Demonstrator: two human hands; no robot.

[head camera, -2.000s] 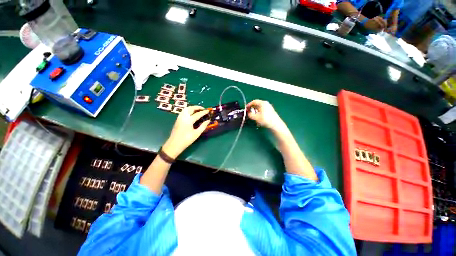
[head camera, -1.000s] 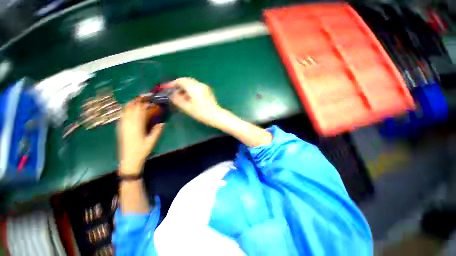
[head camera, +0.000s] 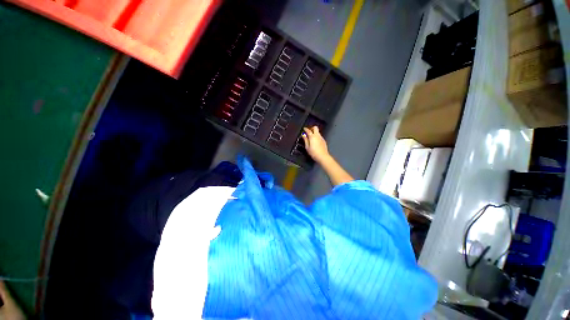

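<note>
A black compartment tray [head camera: 330, 94] lies at the upper middle, beyond my blue sleeve. Most of its compartments hold rows of small rectangular pieces [head camera: 257, 112]. My right hand [head camera: 315, 145] reaches into the compartment at the tray's near right corner, its fingertips down at the pieces there. Whether the fingers grip a piece is too small to tell. My left hand [head camera: 7, 306] is at the lower left edge over the green bench, mostly cut off; what it holds is hidden.
The red tray [head camera: 175, 59] juts over the corner of the green bench [head camera: 37, 125] at the upper left. A yellow line [head camera: 350, 31] runs along the grey floor. On the right, a shelf holds cardboard boxes [head camera: 437, 106], white boxes [head camera: 425, 175] and a blue item [head camera: 531, 240].
The view has swung right, away from the fixture and blue box. My right hand has left the fixture and is now in the black compartment tray. My left hand is now almost out of view.
</note>
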